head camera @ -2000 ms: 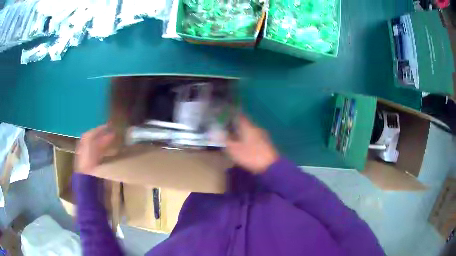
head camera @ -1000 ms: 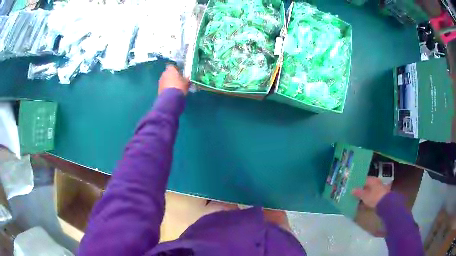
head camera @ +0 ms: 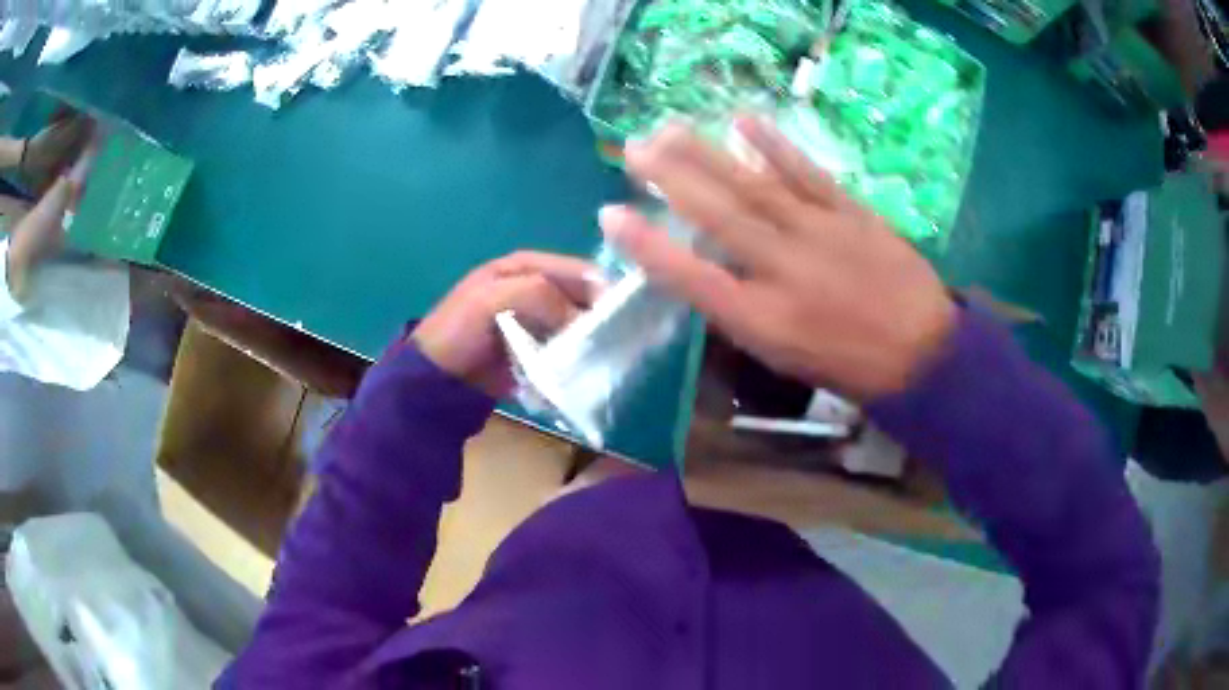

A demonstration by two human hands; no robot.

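Observation:
My left hand (head camera: 510,317) is closed on a bagged white accessory (head camera: 600,353), held above the table's near edge and blurred. My right hand (head camera: 795,263) is just above and right of it, fingers spread, blurred; whether it touches the bag is unclear. An open retail box (head camera: 755,479) lies in front of me to the right, partly under my right hand and forearm. A white main unit (head camera: 873,452) with a dark part shows inside it. Two green-edged accessory bins (head camera: 973,162) of green packets stand behind my right hand.
Bagged white accessories (head camera: 404,34) lie at the back left. A green box (head camera: 132,196) is at the left, with another person's hand (head camera: 47,202) beside it. Another green box (head camera: 1173,290) stands at the right. An open brown carton (head camera: 216,452) is below the table edge.
My left hand has come back from the pile with a bagged accessory. My right hand has moved from the right-hand box to near the bag. The open box now lies closer in front of me.

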